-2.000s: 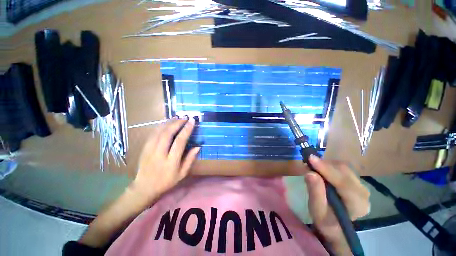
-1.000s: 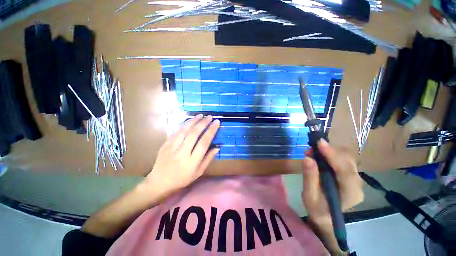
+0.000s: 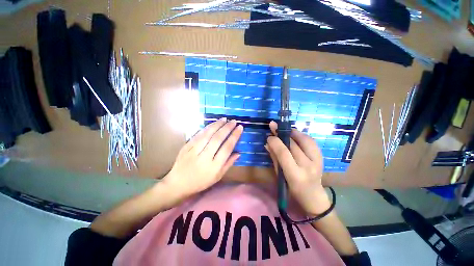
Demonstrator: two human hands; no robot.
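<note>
A bright blue solar cell string (image 3: 322,93) lies flat in front of me, with a black insulating strip (image 3: 254,122) across its middle and black strips at both ends. My left hand (image 3: 205,153) rests flat on the string's lower left part, fingertips at the middle strip, fingers a little apart. My right hand (image 3: 300,161) holds the soldering iron (image 3: 284,130), its tip pointing away over the upper part of the string. Its fingertips are near the middle strip. Whether the iron's tip touches the cells cannot be told.
Black strips (image 3: 78,67) and loose silver ribbons (image 3: 122,117) lie on the left. Long black sheets (image 3: 291,36) with silver ribbons lie beyond. More black strips (image 3: 434,104) and ribbons (image 3: 397,124) lie right. A cord runs around my right wrist.
My right hand and the iron have moved left towards the string's middle, and the iron is now nearly straight. My left hand stays at the middle strip. The whole view has shifted slightly.
</note>
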